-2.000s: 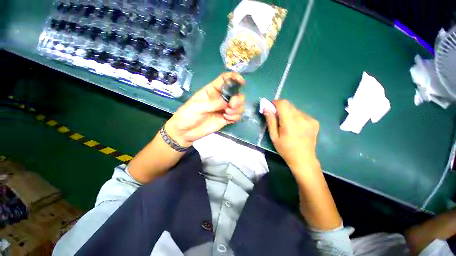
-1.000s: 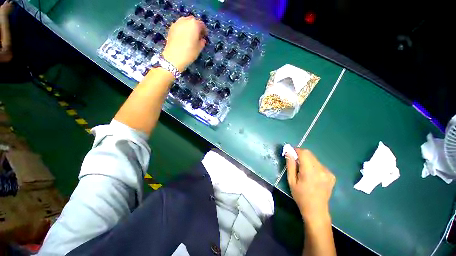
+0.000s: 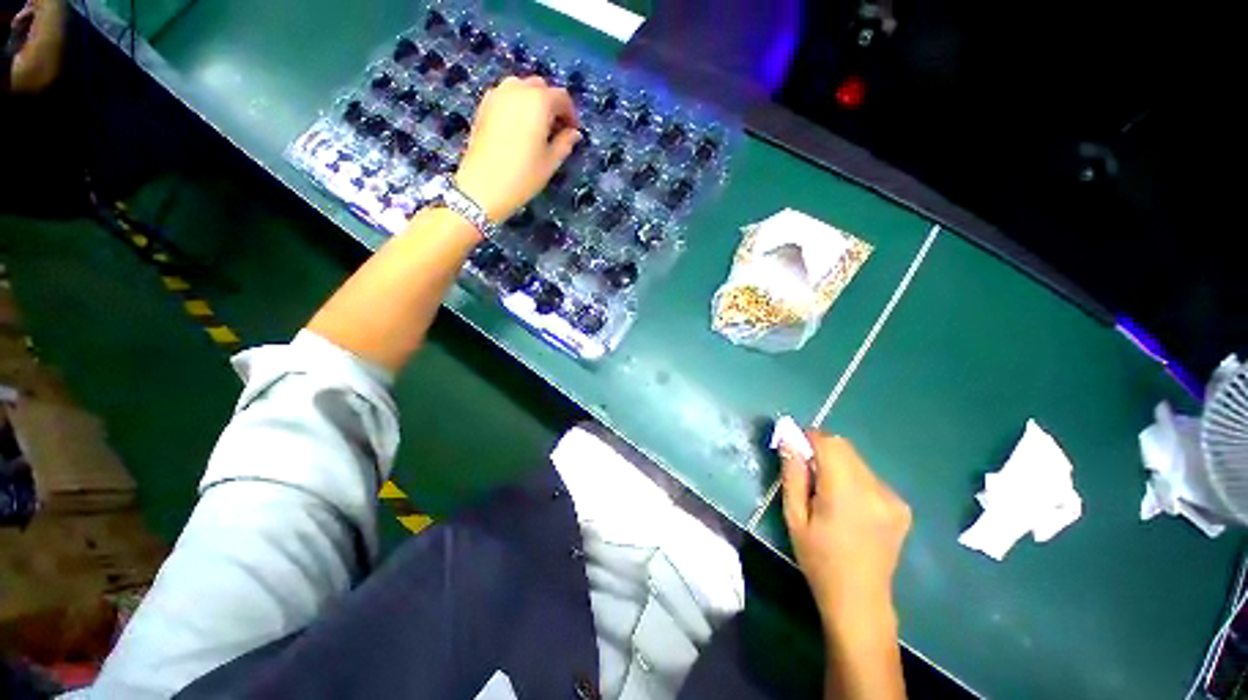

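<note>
A clear blister tray (image 3: 612, 332) with rows of black parts lies at the upper left; its front row shows whitish pockets. My left hand (image 3: 517, 141) is over the middle of the tray with its fingers bent down; whether a part is between the fingertips is hidden. My right hand (image 3: 846, 512) rests near the table's front edge beside the pale seam. Its thumb and fingertips pinch a small white scrap (image 3: 790, 438). A clear bag of brass parts (image 3: 767, 313) with a white paper on it lies between tray and seam.
A crumpled white tissue (image 3: 1027, 492) lies right of the seam. A second tissue (image 3: 1174, 468) touches the white fan (image 3: 1230, 435) at the right edge. A dark raised strip (image 3: 876, 183) runs along the table's back. Another person's hand (image 3: 37, 52) shows at the upper left edge.
Two seconds ago my left hand held a black part in front of me; it then moved to the tray and remains there. My right hand still pinches the scrap. The view has shifted.
</note>
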